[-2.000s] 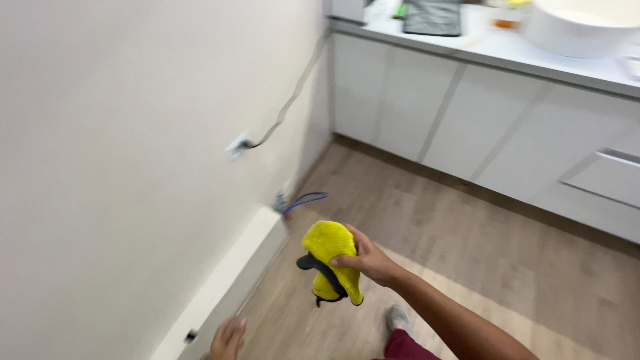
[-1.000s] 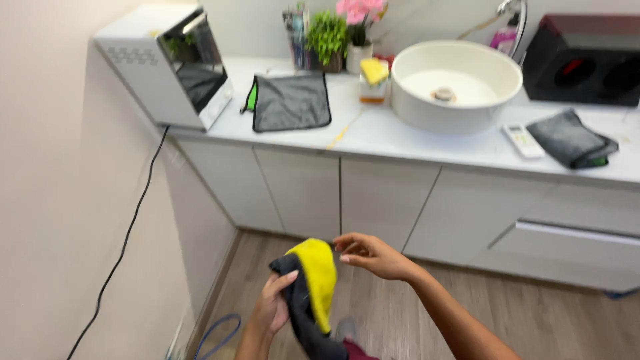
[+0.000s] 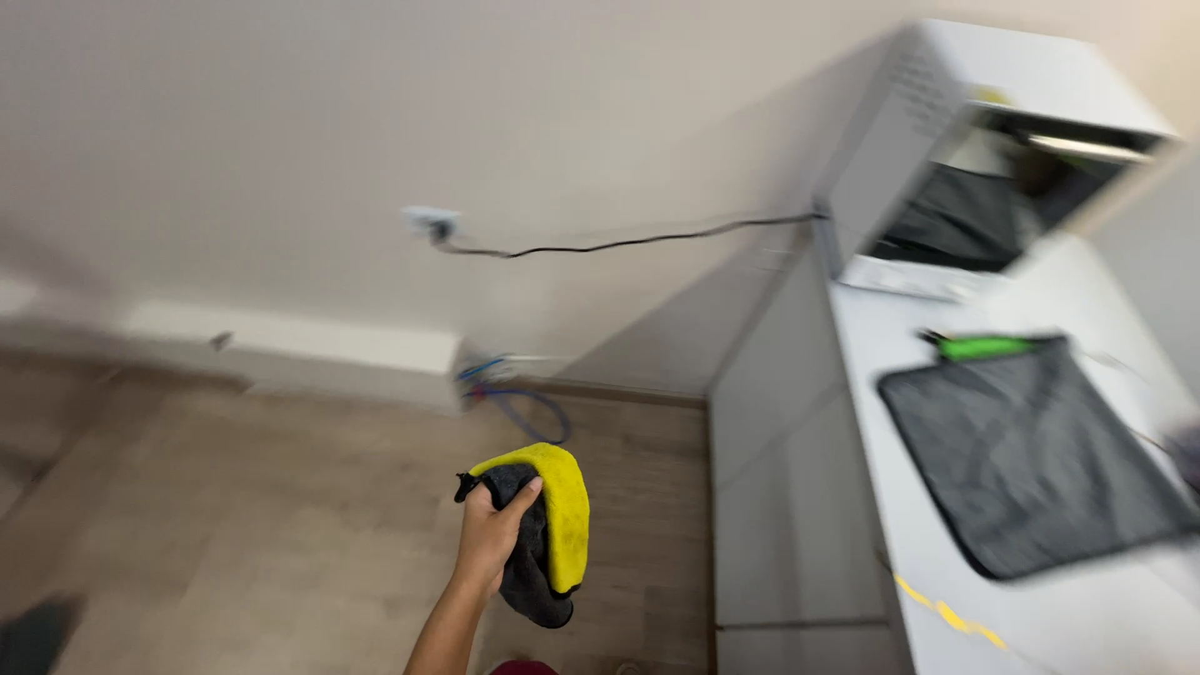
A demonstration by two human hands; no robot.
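Note:
Bunched in my left hand (image 3: 492, 539) is a yellow and dark grey cleaning cloth (image 3: 567, 516), held above the wooden floor. The thumb presses on its grey side, and the yellow side curves around the right. My right hand is out of the frame. To the right, a grey cloth (image 3: 1031, 459) with a green patch lies spread on the white countertop (image 3: 1078, 609), in front of a white microwave oven (image 3: 891, 141).
A black power cord (image 3: 609, 247) runs along the wall from the microwave to a wall socket (image 3: 431, 222). Looped blue tubing (image 3: 562, 422) sits by the end of a white boxed ledge (image 3: 300, 347). White cabinet fronts (image 3: 797, 497) stand below the counter.
The view has swung left toward the wall and socket. One second ago both hands were at the cloth; now the left alone holds it, and the right has left the view.

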